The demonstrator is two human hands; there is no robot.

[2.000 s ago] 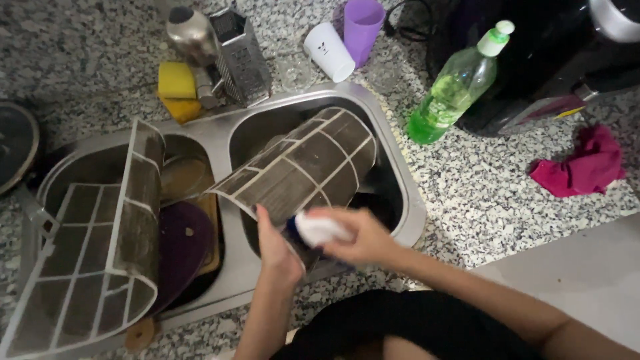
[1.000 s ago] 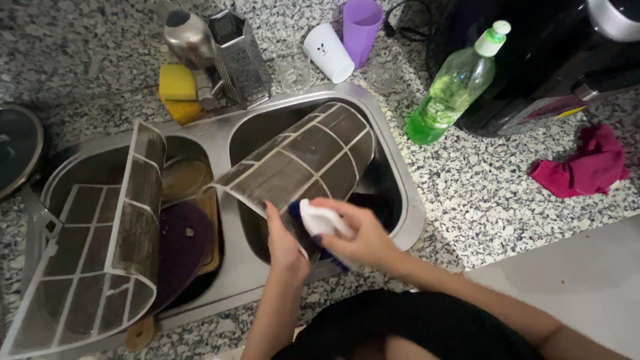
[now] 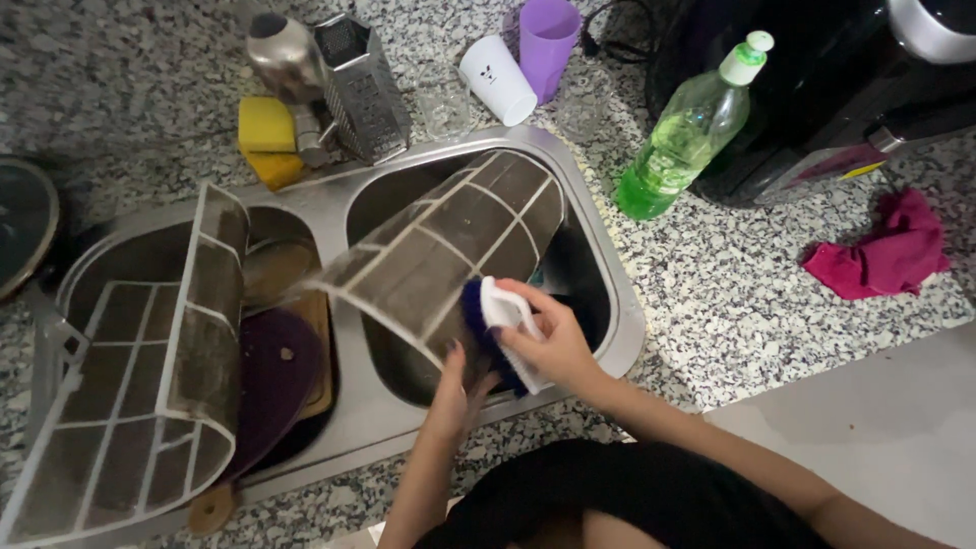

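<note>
My right hand (image 3: 553, 335) grips a white-handled scrub brush (image 3: 512, 313) with dark blue bristles, which lie against the lower edge of a dusty mesh air filter (image 3: 457, 236). This filter, with its pale grid frame, is curved over the right sink basin. At its near edge my left hand (image 3: 457, 393) holds the rim, thumb on top and the other fingers blurred and partly hidden beneath. A second mesh filter (image 3: 202, 320), folded over on itself, rests across the left basin.
A purple plate (image 3: 278, 374) and a wooden board (image 3: 319, 335) sit in the left basin. Behind the steel sink (image 3: 335, 229) are the faucet (image 3: 286, 61), sponges (image 3: 267, 126), a grater (image 3: 366, 95) and cups (image 3: 499, 80). At right are a green soap bottle (image 3: 679, 145) and a pink cloth (image 3: 884, 248).
The brush in my right hand has turned, its bristles now facing left against the filter. My left hand stays at the filter's near edge.
</note>
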